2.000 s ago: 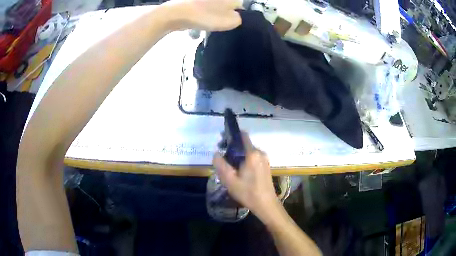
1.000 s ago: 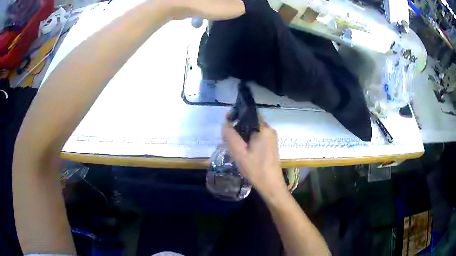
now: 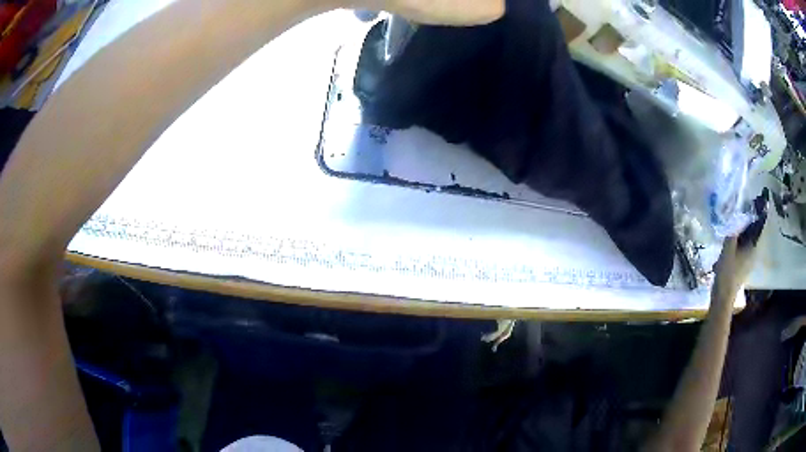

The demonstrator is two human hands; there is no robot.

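Note:
The black garment (image 3: 530, 106) lies over the sewing plate and trails to the right across the white table. My left hand (image 3: 451, 9) is at the top edge, against the upper part of the garment. Its fingers are cut off or hidden, so its grip cannot be told. My right hand (image 3: 738, 256) is at the table's far right, small and blurred, around a black spray head (image 3: 756, 219) beside a crumpled clear plastic bag (image 3: 732, 181). The bottle's clear body cannot be made out.
The off-white machine head (image 3: 689, 53) is at upper right. Small dark snips (image 3: 686, 265) lie beside the garment's tip. The wood-coloured table edge (image 3: 353, 300) runs across the front, with a printed ruler along it. A red basket (image 3: 16, 31) is at upper left.
My right hand has moved from the front middle to the far right with the black spray head. My left hand stays at the garment. The view has shifted, and the garment sits farther right.

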